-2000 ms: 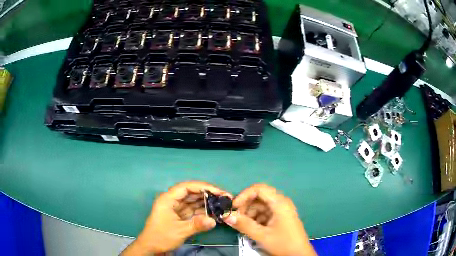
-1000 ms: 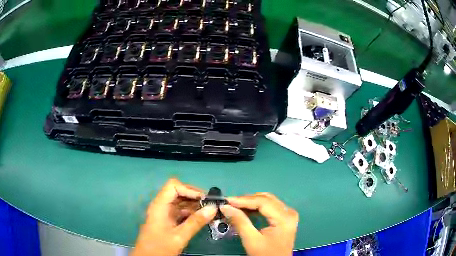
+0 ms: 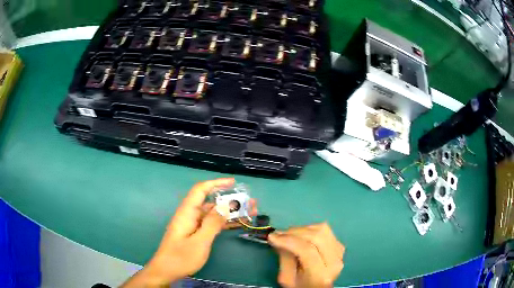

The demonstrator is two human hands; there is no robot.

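My left hand holds a wired square part, white and clear with a dark round centre, facing up between the fingers. My right hand pinches the right end of a dark circuit board module, just below and right of the square part. A black round piece stands up from the module. A yellow and a red wire run between the square part and the module. The fingertips partly hide both parts.
Stacked black blister trays hold rows of modules behind. A screw feeder, a white cloth, a black electric screwdriver and loose wired square parts lie right. A yellow bin is far left.
The square part, hanging below the module before, is now raised in my left hand. My right hand has moved right and down with the module. The view has shifted slightly.
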